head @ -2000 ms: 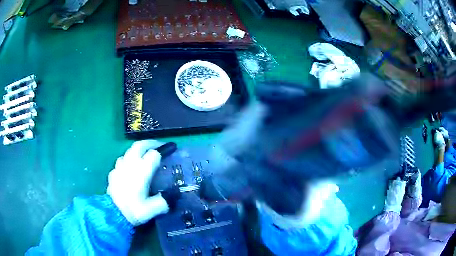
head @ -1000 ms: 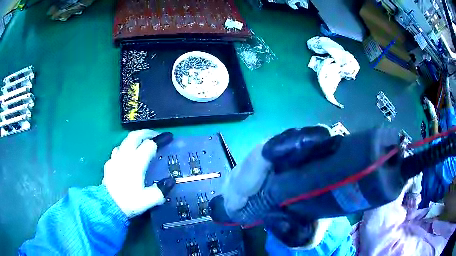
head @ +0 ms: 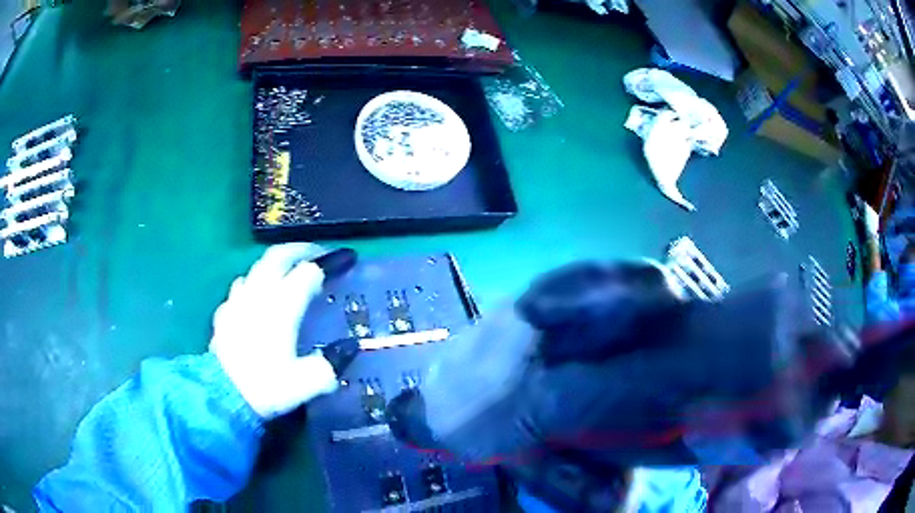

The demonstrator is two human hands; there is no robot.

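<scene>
The dark blue-grey fixture top plate point(head: 351, 406) lies in front of me, with pairs of black transistors point(head: 400, 313) and silvery heatsink strips point(head: 403, 340) in its cutouts. My left hand point(head: 281, 336), in a white glove with black fingertip covers, grips the plate's upper left edge. My right hand point(head: 602, 301), blurred, is closed around the large black electric screwdriver point(head: 692, 381). The driver's nose is over the middle row, at its right transistor, and partly hides it. Whether the bit touches a screw cannot be seen. A thin dark pointed tool point(head: 464, 289) lies along the plate's right edge.
Behind the plate is a black tray point(head: 401, 226) with loose screws and a white dish point(head: 412, 140). A reddish-brown board point(head: 371, 35) and clear bag point(head: 525, 95) lie beyond. Heatsink rows point(head: 38, 185) are left, others point(head: 695, 269) right. A white cloth point(head: 674, 135) and a person's blue sleeve are right.
The driver came in from a higher, blurred position and its nose now sits slightly further left over the middle row. My left hand stays on the plate. The view has shifted slightly.
</scene>
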